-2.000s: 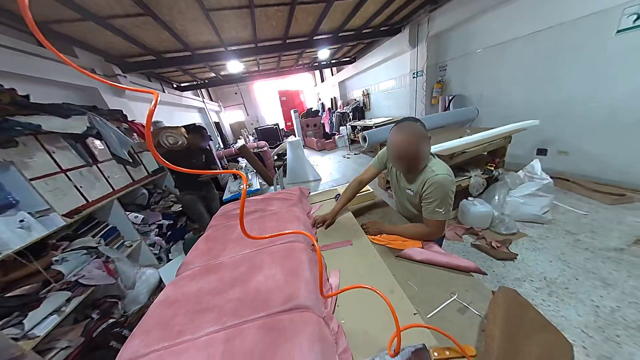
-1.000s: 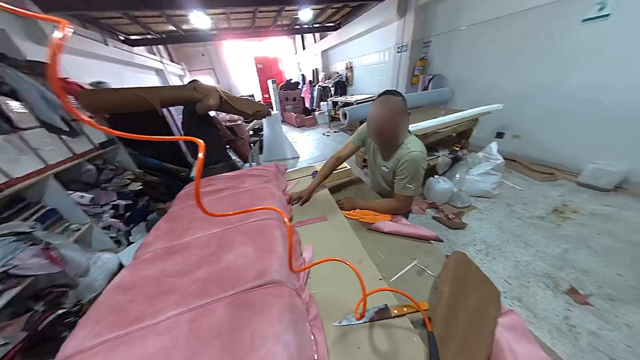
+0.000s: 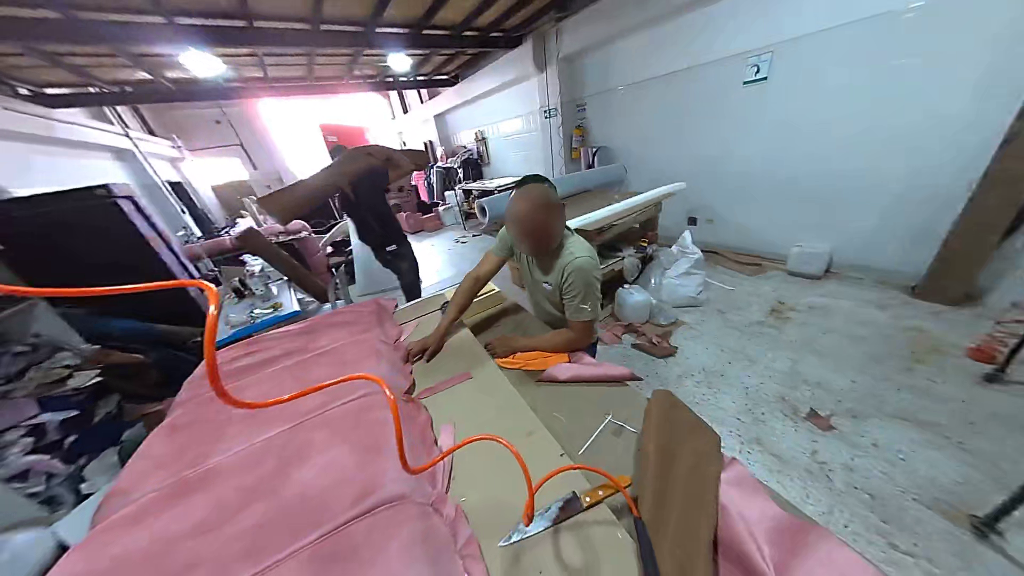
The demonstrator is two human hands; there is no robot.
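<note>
Neither my left hand nor my right hand is in view. A pink padded upholstery panel (image 3: 280, 464) with stitched seams lies across the work surface at left and centre. Beside its right edge runs a flat beige board (image 3: 512, 448). On that board rests a knife (image 3: 564, 512) with a wooden handle, its blade pointing left. An orange coiled air hose (image 3: 320, 392) crosses over the panel and passes above the knife. A brown block-like piece (image 3: 678, 480) stands at the knife's handle end, with pink material (image 3: 768, 520) to its right.
Across the board a co-worker (image 3: 552, 280) leans in, one hand (image 3: 428, 346) at the panel's far edge, near orange cloth (image 3: 532, 361). Another person (image 3: 380, 224) is behind, by a long brown piece (image 3: 344, 180). Fabric scraps (image 3: 56, 432) lie at left, white bags (image 3: 680, 272) at right.
The person at the back, on the left earlier, is now farther right and beyond the panel with the long brown piece. The leaning co-worker's hand remains at the panel edge. The view has turned somewhat right.
</note>
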